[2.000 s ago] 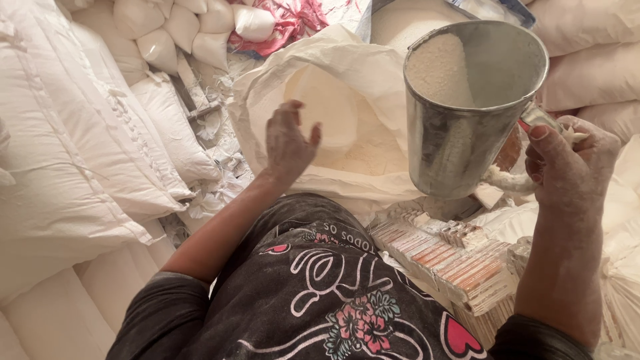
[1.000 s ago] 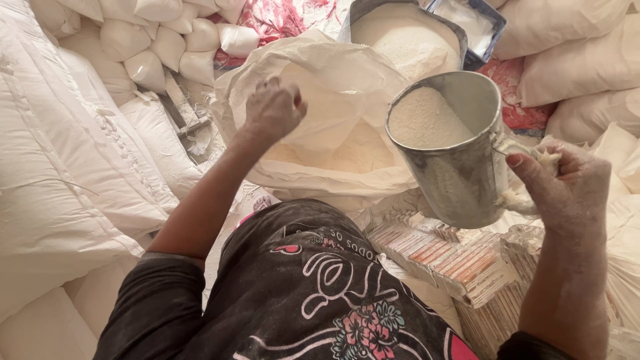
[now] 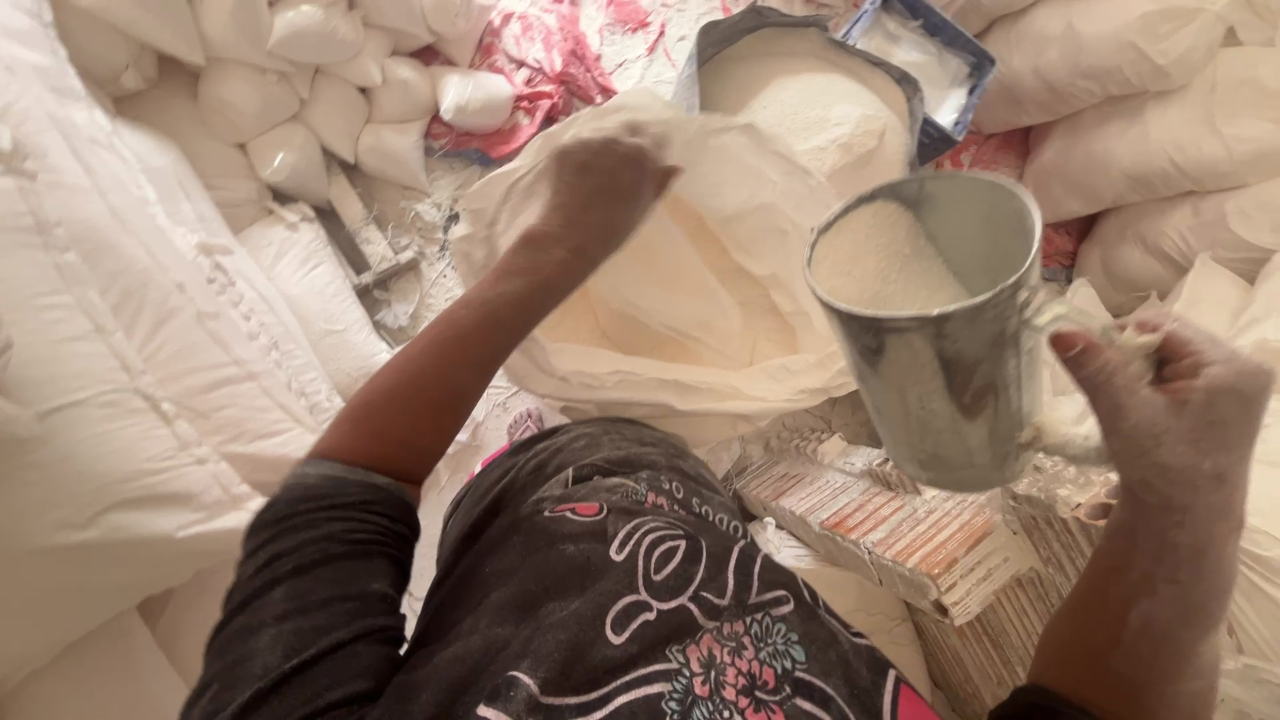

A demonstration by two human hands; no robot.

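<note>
My right hand (image 3: 1170, 400) grips the cloth-wrapped handle of a metal pitcher (image 3: 930, 390), which is tilted slightly and holds pale powder (image 3: 885, 260) against its left side. Left of the pitcher stands a large white sack (image 3: 680, 385), its mouth wide, with cream-coloured powder (image 3: 690, 310) inside. Over the sack's far left rim is my left hand (image 3: 610, 185), blurred, its fingers curled; whether it pinches the rim I cannot tell. Behind the sack, a grey container (image 3: 690, 75) is heaped with white powder (image 3: 810, 110).
Small filled plastic bags (image 3: 330, 110) lie at the upper left, near pink plastic sheeting (image 3: 550, 70). Large white sacks flank both sides (image 3: 100, 350), (image 3: 1150, 140). A blue tray (image 3: 975, 95) adjoins the grey container. Hollow clay bricks (image 3: 900, 530) sit below the pitcher.
My left hand has moved from over the middle of the sack's mouth to its far left rim. The pitcher stays in my right hand. The view has shifted somewhat.
</note>
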